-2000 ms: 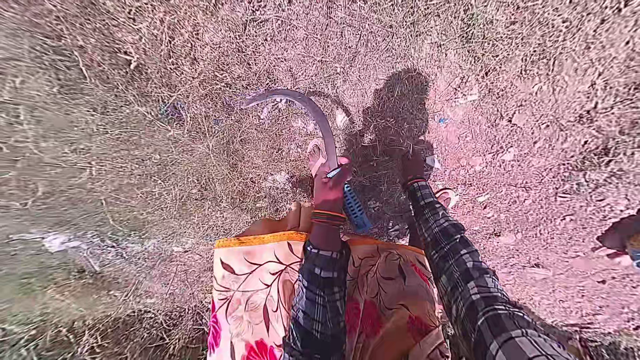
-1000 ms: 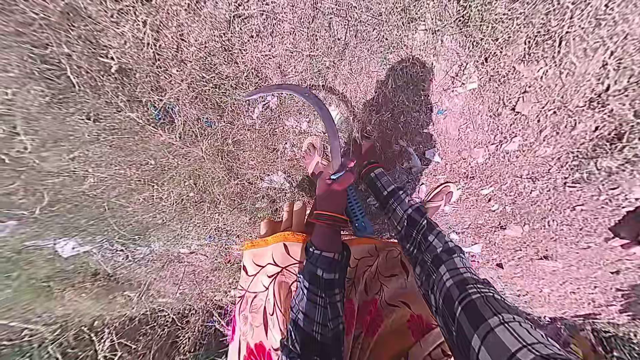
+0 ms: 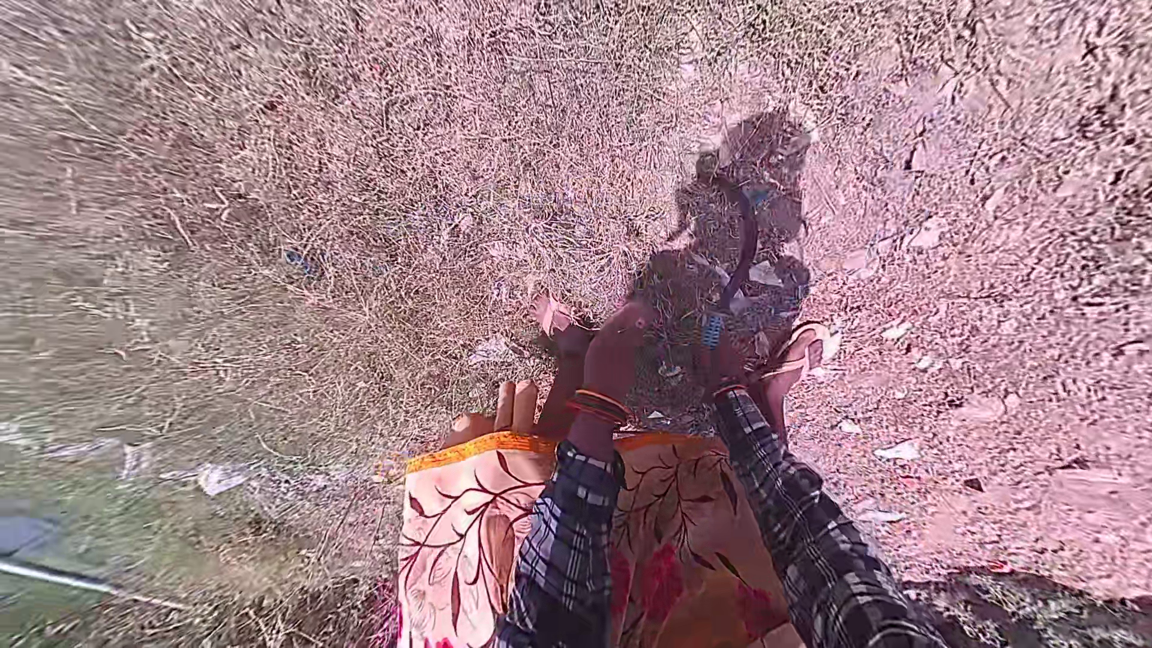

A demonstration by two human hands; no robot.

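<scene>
A sickle with a dark curved blade and a ribbed blue handle points away from me, its blade within the shadow on the ground. My right hand is closed around the handle's lower end. To its left, my left hand, with orange and dark bangles at the wrist, reaches low over the dry grass; its fingertips are in shade, and whether they grip anything is unclear. Both arms wear dark checked sleeves. A floral cloth with an orange border covers my legs.
My sandaled foot shows right of the right hand, the other foot left of the left hand. Pale litter scraps lie on bare soil. A blue scrap and a whitish scrap lie to the left.
The sickle has passed from my left hand to my right. Its blade, curving leftward before, now lies farther right, over the shadow.
</scene>
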